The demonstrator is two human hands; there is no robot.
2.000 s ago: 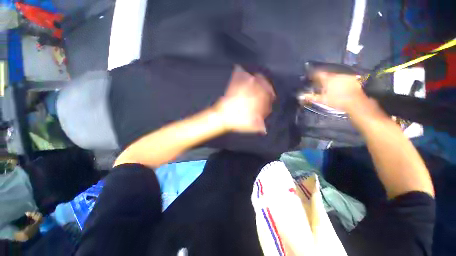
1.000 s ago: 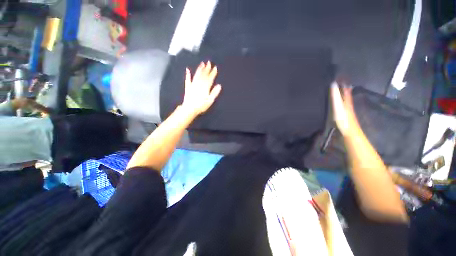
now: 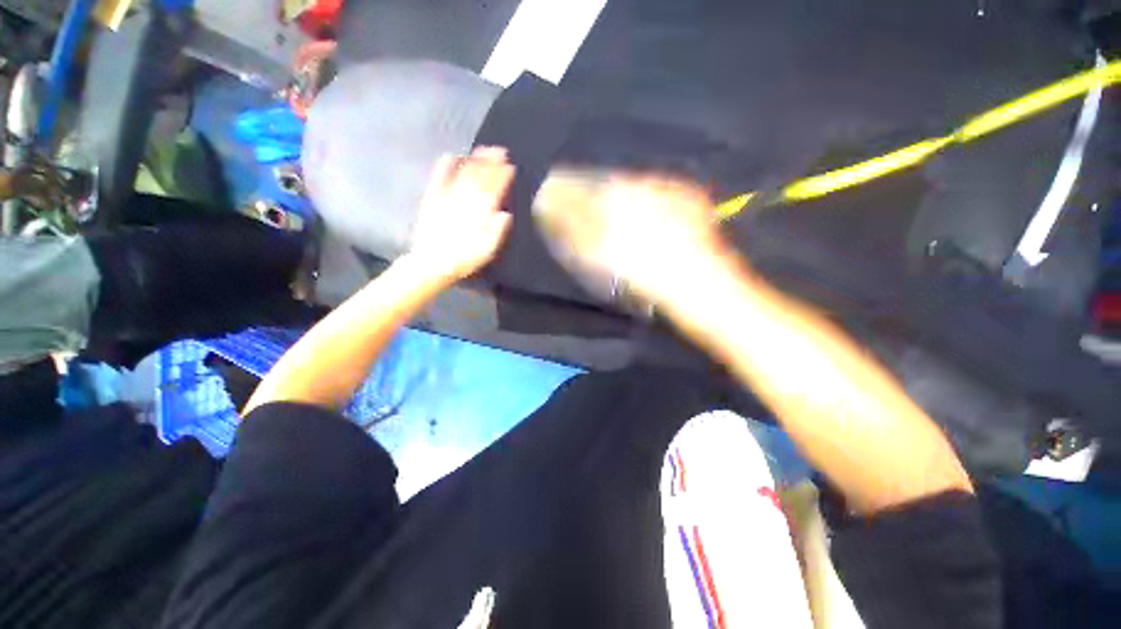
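The black garment [image 3: 526, 123] lies over the long grey pressing pad [image 3: 369, 154], whose rounded left end is bare. My left hand [image 3: 461, 215] rests flat, fingers apart, at the garment's left edge beside the bare pad. My right hand [image 3: 627, 227] is blurred and closed around the steam iron over the garment, just right of my left hand. The iron is mostly hidden by the hand and blur. A yellow hose [image 3: 867, 170] runs from it to the upper right.
White strips lie on the dark table cover at the top [image 3: 547, 37] and right [image 3: 1063, 184]. A white cloth [image 3: 725, 528] with red and blue stripes lies over my lap. A blue crate [image 3: 191, 393] stands lower left. Another person's pale green clothing [image 3: 43, 295] shows at the left edge.
My right hand has moved left from the garment's right end, now with the iron and hose. My left hand stays near the garment's left edge. The view has shifted.
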